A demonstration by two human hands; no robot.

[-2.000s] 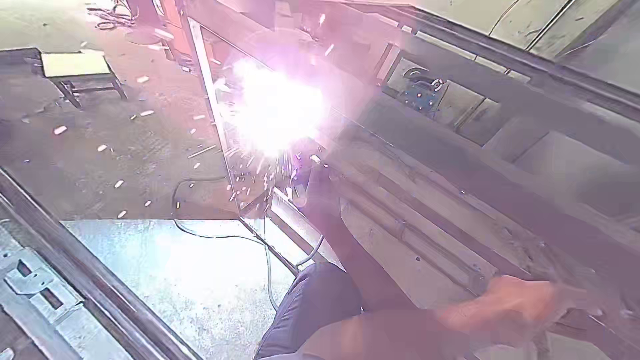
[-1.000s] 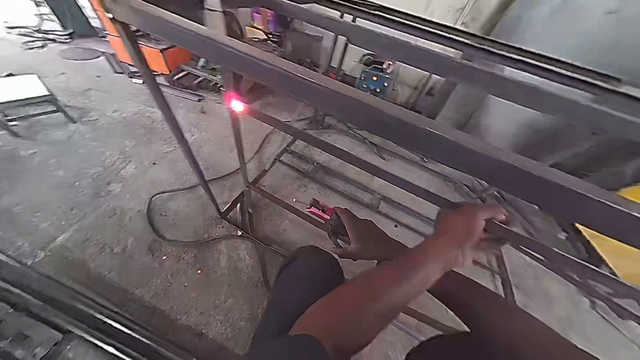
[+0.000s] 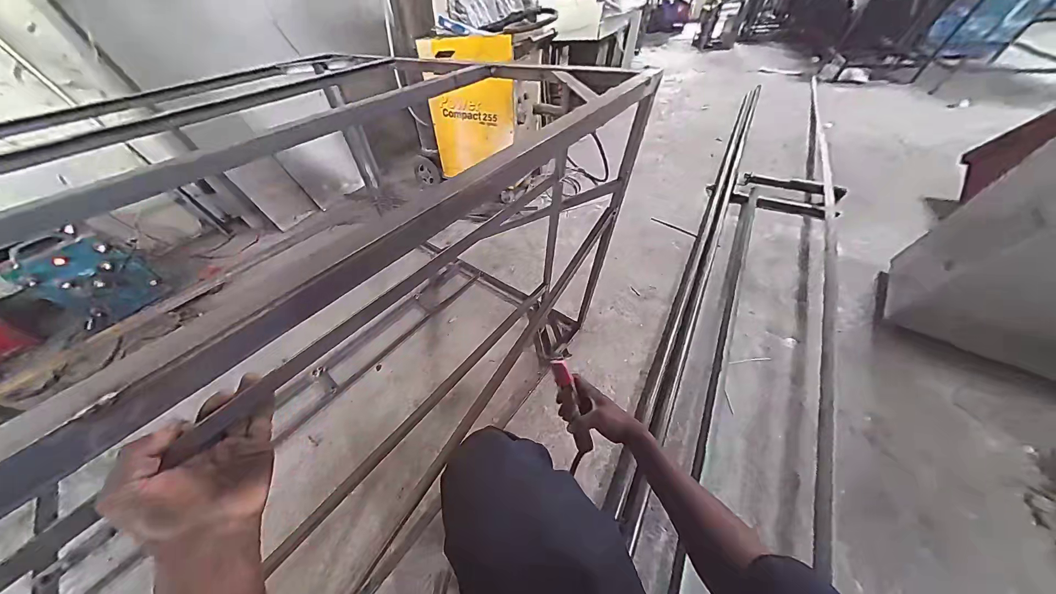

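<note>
My left hand (image 3: 202, 462) is closed around a square steel tube (image 3: 330, 334), a rail in the side of a long welded frame, with the palm below the tube and fingers over it. My right hand (image 3: 598, 412) grips a red and dark electrode holder (image 3: 563, 375), from which a cable hangs down. The holder's head points at the frame's lower far corner, close to its diagonal braces; whether it touches them I cannot tell. No arc is lit. The frame's thick top tube (image 3: 429, 210) runs from lower left to upper right above my left hand.
A yellow welding machine (image 3: 474, 107) on wheels stands behind the frame's far end. A blue device (image 3: 87, 272) with knobs lies at the left. Long steel tubes (image 3: 730, 231) rest on the floor to the right, joined by short crosspieces. A large grey panel (image 3: 982, 264) stands further right.
The bright arc of two seconds ago is gone, and so is the red glowing spot on the frame seen one second ago. The view has swung far to the right, toward the frame's other end.
</note>
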